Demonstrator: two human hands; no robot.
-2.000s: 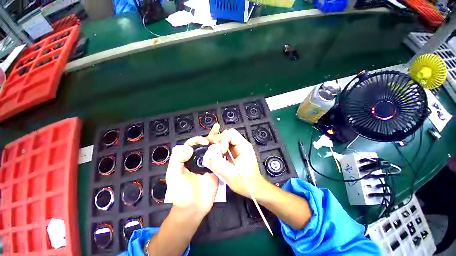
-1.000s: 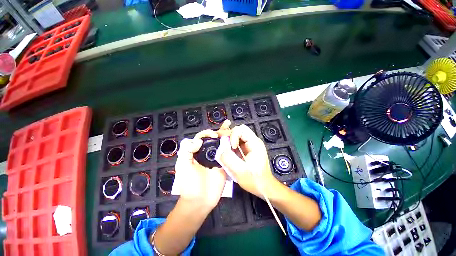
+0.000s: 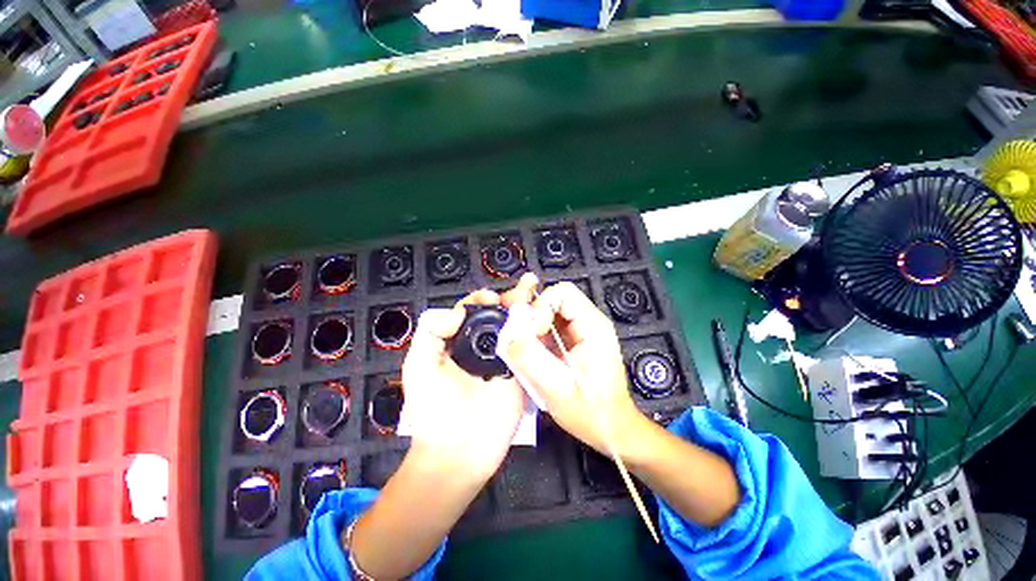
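My left hand (image 3: 460, 397) holds a round black unit (image 3: 482, 342) with a ringed centre, above the black foam tray (image 3: 534, 482). My right hand (image 3: 574, 369) is at the unit's right side, its fingertips close against it. It holds a long thin tan stick (image 3: 632, 488) that slants down past the wrist. Whether a cloth is pinched in its fingertips is hard to tell. A white sheet (image 3: 526, 428) lies on the tray, mostly hidden under my hands. Round units with red rims (image 3: 332, 337) fill pockets at the left; plainer black units (image 3: 613, 242) sit at the back and right.
A red tray (image 3: 108, 397) with a white scrap stands left; another red tray (image 3: 114, 125) lies behind it. At the right are a bottle (image 3: 763, 236), black fan (image 3: 920, 252), yellow fan (image 3: 1011, 170), thin dark tool (image 3: 729, 369), power strip (image 3: 846, 426) with cables and white parts tray (image 3: 932, 533).
The view has shifted, so the bench things sit further right in the picture. Both hands stay together at the black unit, with the right fingertips slightly moved over it.
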